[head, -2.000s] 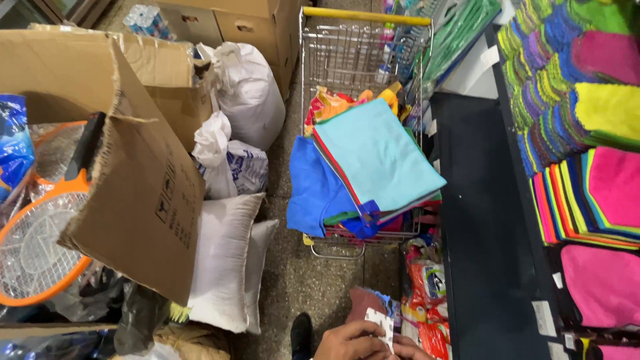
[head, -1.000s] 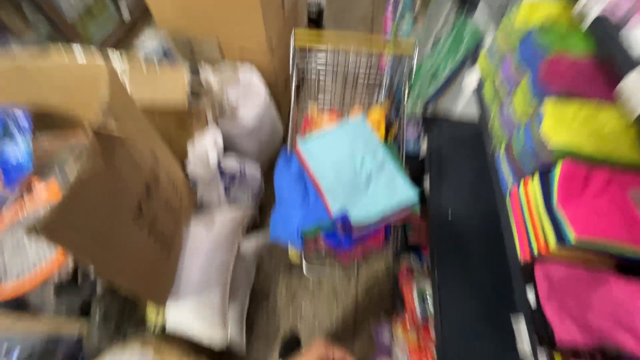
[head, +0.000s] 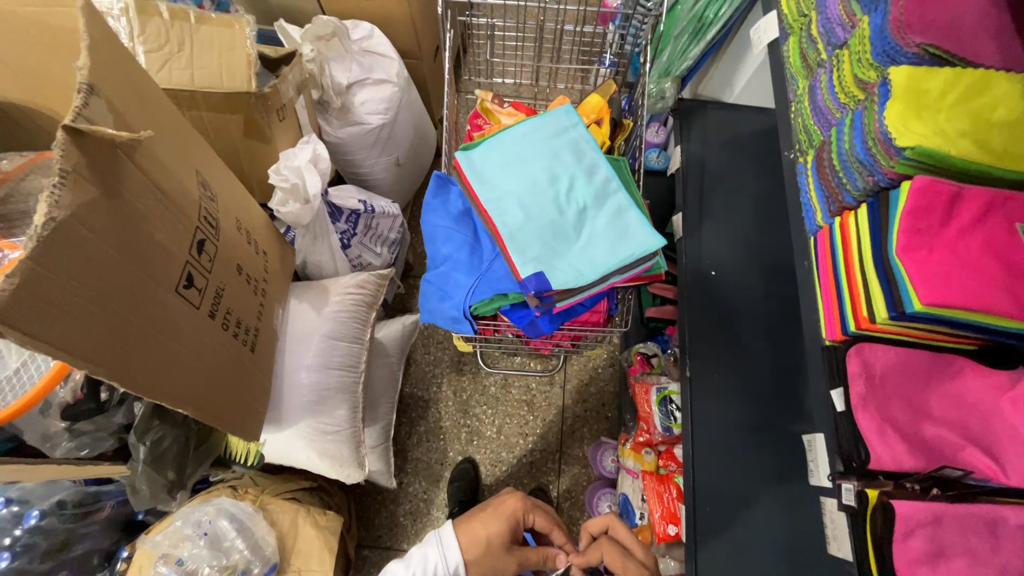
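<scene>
At the bottom middle, my left hand (head: 508, 532) and my right hand (head: 612, 548) meet at the fingertips and pinch a small item, mostly hidden by the fingers and the frame's lower edge. A bit of blue shows beneath my left hand. Ahead of them stands a wire shopping cart (head: 516, 350). A stack of folded cloths with a light blue cloth (head: 560, 200) on top lies across it, over a blue cloth (head: 456, 256) and other colourful fabrics.
Large cardboard boxes (head: 152, 232), white sacks (head: 376, 104) and white pillows (head: 320, 376) line the left. A dark shelf (head: 744, 336) runs along the right, beside stacks of colourful cloths (head: 960, 248). Packaged goods (head: 660, 408) sit low beside the cart. Speckled floor (head: 512, 416) shows between.
Two seconds ago my hands held a small white patterned item; now the fingertips are pinched together and that item is not clearly visible. The cloths remain on the cart.
</scene>
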